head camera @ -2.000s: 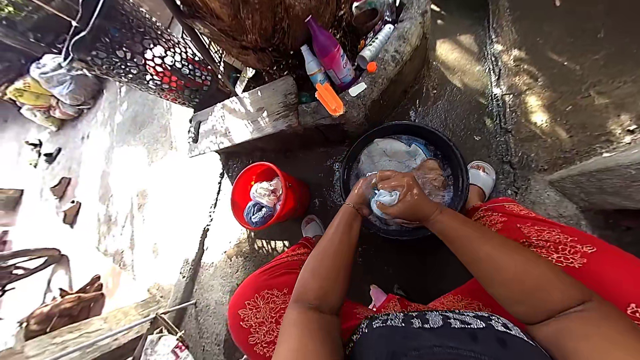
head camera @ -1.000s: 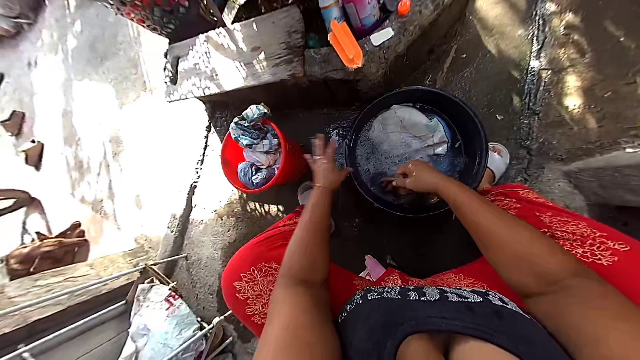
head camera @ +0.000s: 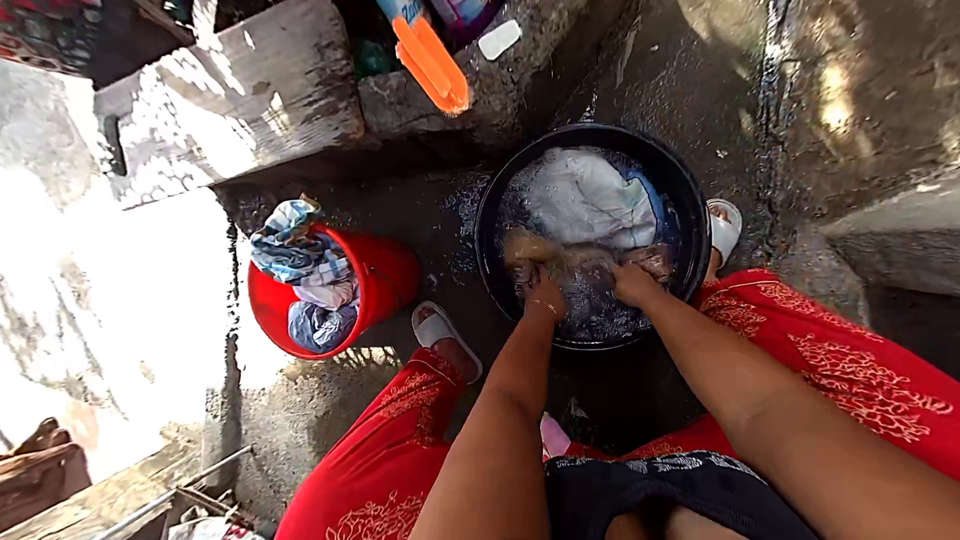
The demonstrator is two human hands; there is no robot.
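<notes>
A round black basin (head camera: pixel 486 255) of soapy water stands between my feet. My left hand (head camera: pixel 545 294) is in its near left part, on a brownish wet cloth (head camera: pixel 577 259). My right hand (head camera: pixel 634 283) grips the same cloth, or one beside it, farther right. Foam and water partly hide the fingers of both hands. A whitish cloth (head camera: pixel 592 199) floats beyond them, with a blue cloth (head camera: pixel 651 196) along its right edge. Left of the basin, a tilted red bucket (head camera: pixel 386 277) holds several clothes; a blue checked one (head camera: pixel 285 244) hangs over its rim.
Beyond the basin, an orange plastic brush (head camera: pixel 433 66), a white bar (head camera: pixel 499 40) and bottles (head camera: pixel 461 16) rest on a concrete ledge (head camera: pixel 517 90). A weathered wooden block (head camera: pixel 247 90) lies at the upper left. A concrete block (head camera: pixel 904 232) stands at the right.
The blue checked cloth, not in the bucket two seconds ago, lies on its top. My left hand has moved from between bucket and basin into the water; both hands are now on the brownish cloth.
</notes>
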